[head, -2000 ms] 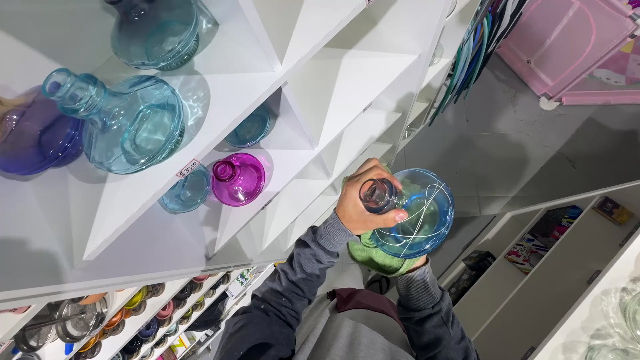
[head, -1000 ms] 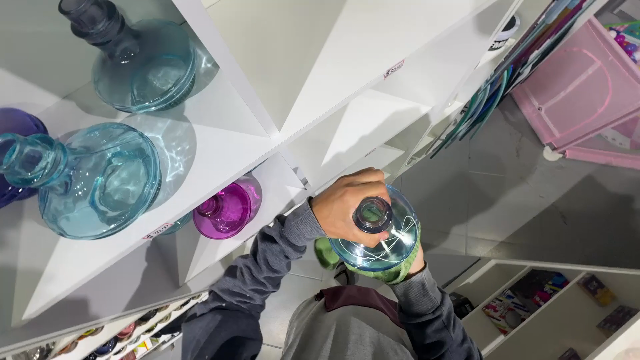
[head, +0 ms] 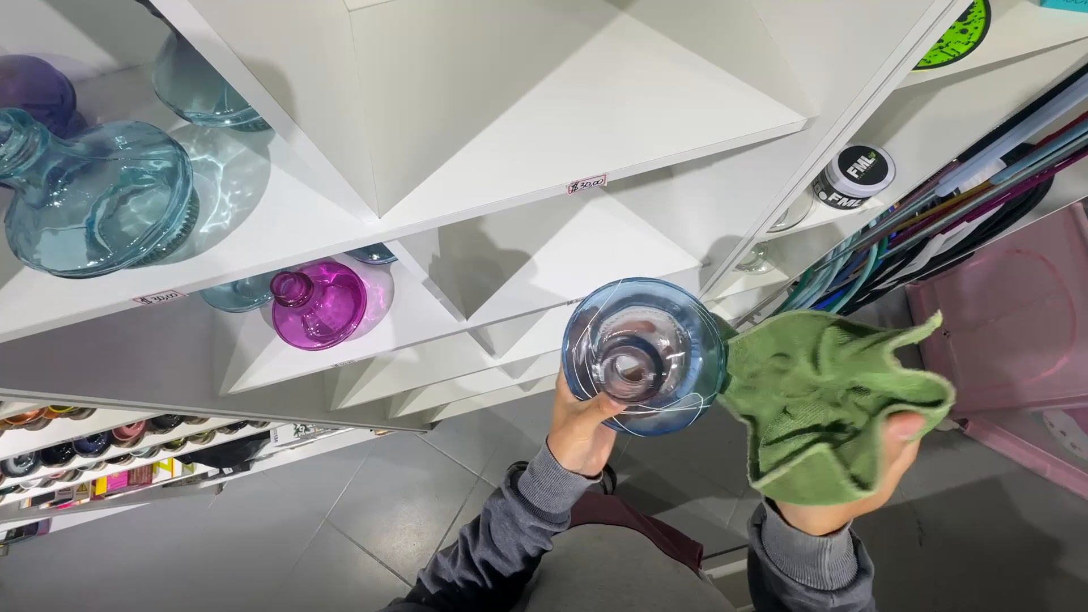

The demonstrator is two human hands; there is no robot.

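A blue glass hookah base (head: pixel 650 357) with white line decoration is held upright in my left hand (head: pixel 582 425), the thumb near its neck and the other fingers hidden beneath. My right hand (head: pixel 867 484) grips a crumpled green cloth (head: pixel 816 399) to the right of the glass; the cloth's left edge meets or overlaps the rim of the base, and most of the fingers are covered. On a lower shelf left of my hands stands a magenta glass base (head: pixel 319 304). A larger light-blue glass base (head: pixel 102 200) is on the shelf above it.
White shelving (head: pixel 510 200) with price tags spans the front. More glass bases stand at the left. Hoses (head: pixel 943 212) hang at the right, near a black-and-white jar (head: pixel 854 174) and a pink plastic panel (head: pixel 1011 331). Small jars (head: pixel 92 444) line a lower-left shelf.
My right hand has moved right, away from beneath the glass base, with the green cloth. My left hand has let go of the neck's top and now holds the base's near side. The view has shifted.
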